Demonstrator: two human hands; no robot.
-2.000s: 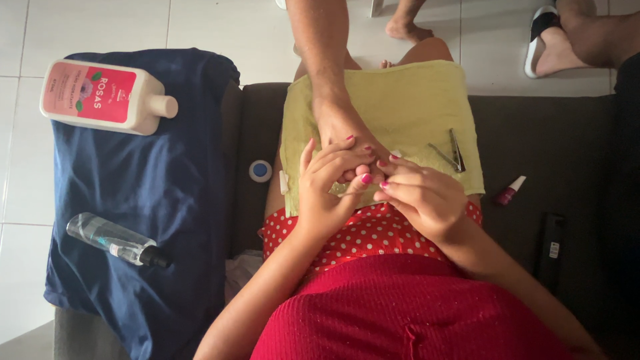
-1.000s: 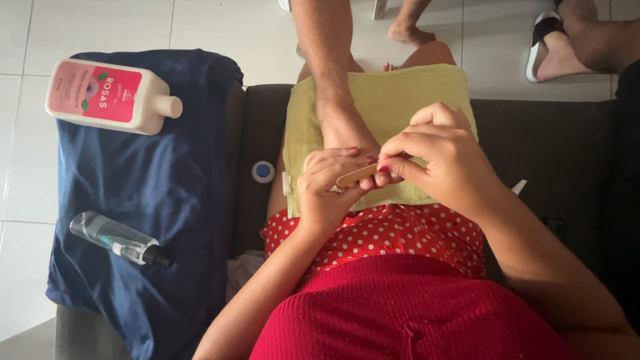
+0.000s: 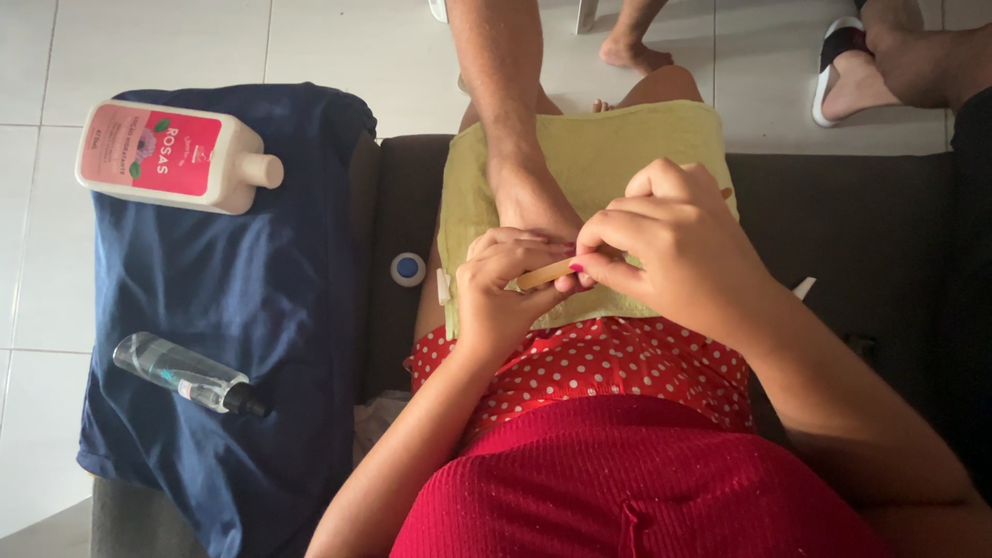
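Observation:
A yellow-green towel (image 3: 651,147) lies over my lap, and another person's hand (image 3: 535,198) rests on it, reaching in from the top. My left hand (image 3: 504,283) is closed around that person's fingers from the left. Between the thumb and fingers of my right hand (image 3: 651,240) is a tan nail file (image 3: 545,274), its flat strip lying across the held fingertips. The far end of the file is hidden behind my right fingers. Pink polish shows on my nails.
On the blue cloth (image 3: 232,279) at left lie a large lotion bottle (image 3: 167,155) and a clear bottle with a black cap (image 3: 186,372). A blue-and-white round cap (image 3: 408,269) sits on the dark sofa (image 3: 845,209). Another person's sandaled foot (image 3: 849,74) is at upper right.
Two seconds ago no file showed between my hands; it came into view one second ago in my right hand. My right hand now covers the metal tool seen earlier on the towel.

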